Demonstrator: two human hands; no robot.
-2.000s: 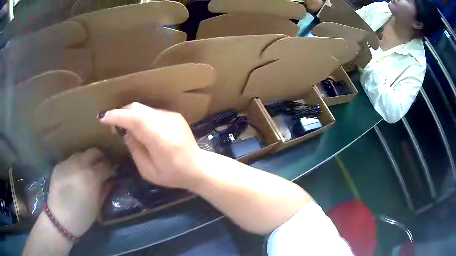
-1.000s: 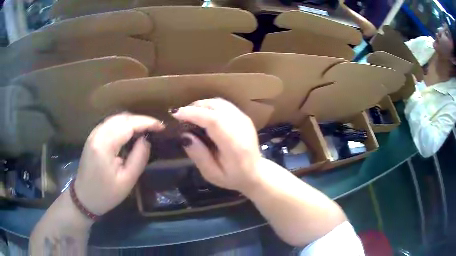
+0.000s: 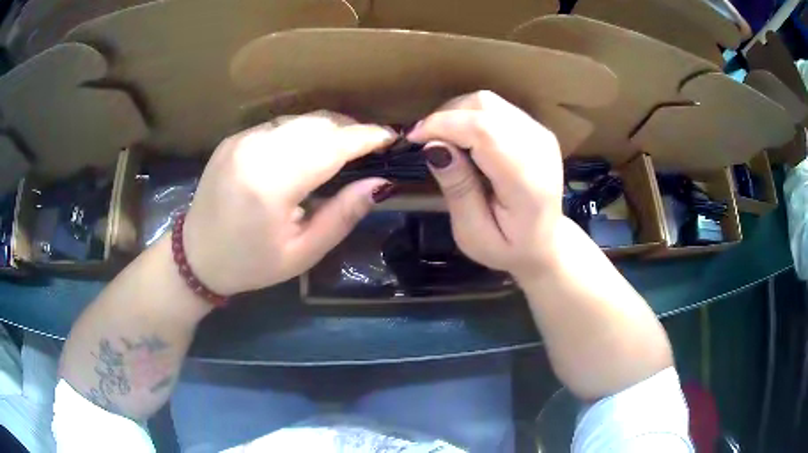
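Note:
A black cable bundle (image 3: 390,166) is held between my two hands, above the open carton (image 3: 407,298) in front of me. My left hand (image 3: 275,195) pinches its left end with thumb and fingers. My right hand (image 3: 496,181) pinches its right end, fingertips near those of the left hand. In the carton a clear shiny bag (image 3: 354,265) lies at the left, with dark items (image 3: 430,252) beside it whose outlines are unclear. The carton's brown lid (image 3: 425,71) stands up behind my hands. My hands hide parts of the bundle and the carton's back.
More open cartons with black cables stand left (image 3: 71,212) and right (image 3: 611,221), lids raised. The dark green table (image 3: 390,336) has a pale curved edge near my body. A red stool (image 3: 702,416) is at lower right. Part of a person's pale sleeve (image 3: 799,230) shows at the right edge.
My view has turned so the carton lies nearer the middle. My hands have come together, and the black cable bundle now shows clearly between them, raised above the carton.

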